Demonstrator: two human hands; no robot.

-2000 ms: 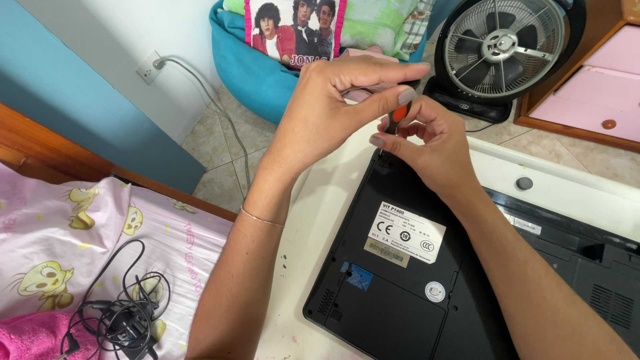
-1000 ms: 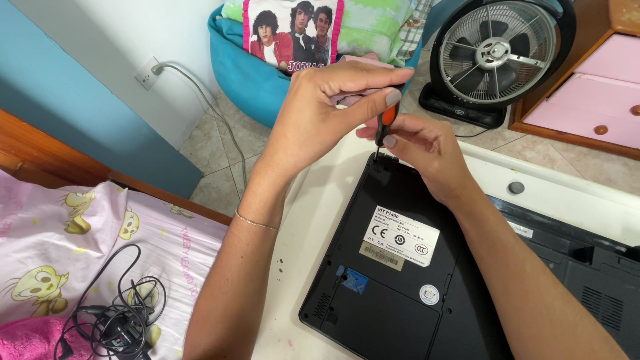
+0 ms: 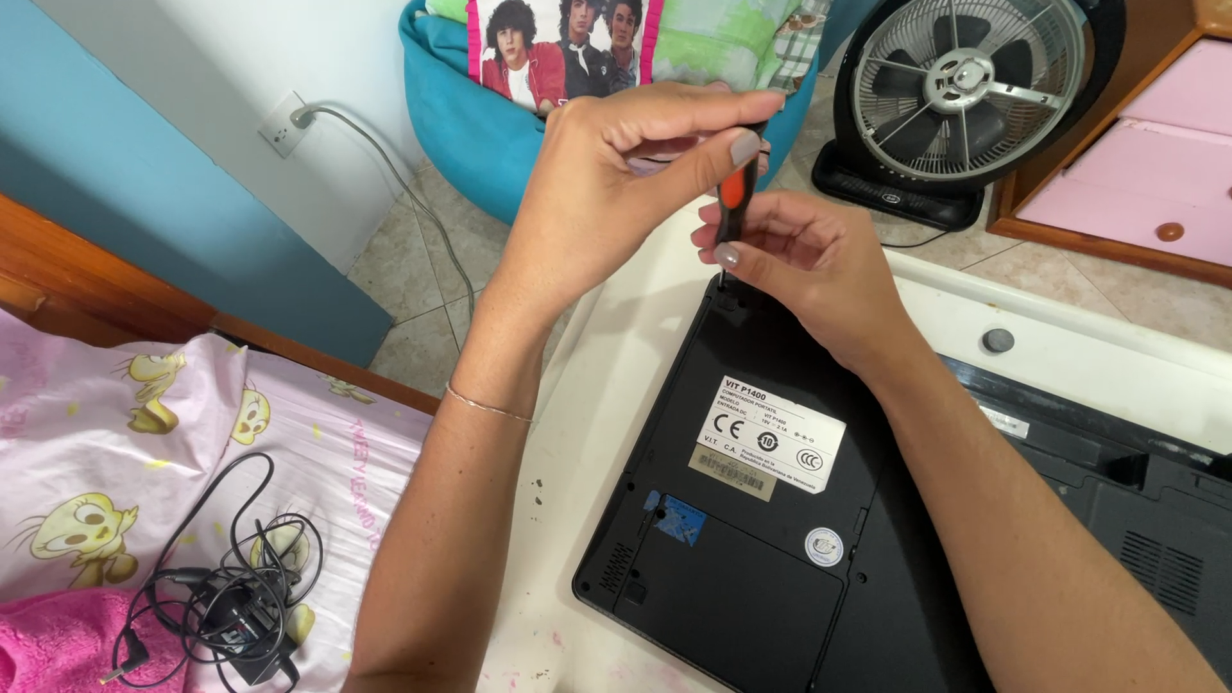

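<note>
A black laptop (image 3: 760, 539) lies bottom side up on a white table, its underside bearing a white label and a blue sticker. A screwdriver (image 3: 736, 192) with a black and orange handle stands upright, its tip at the laptop's far left corner. My left hand (image 3: 645, 164) grips the top of the handle between thumb and fingers. Below it, the fingers of my right hand (image 3: 799, 250) close around the lower part of the handle. The screw under the tip is too small to make out.
A small dark round piece (image 3: 998, 340) lies on the white table (image 3: 558, 539) beyond the laptop. A black power adapter with tangled cable (image 3: 241, 616) rests on the patterned bedding at left. Behind stand a fan (image 3: 962, 87) and a blue beanbag (image 3: 462, 125).
Both hands stay at the laptop's corner with the screwdriver. The fingers of my left hand have shifted slightly around the top of the handle.
</note>
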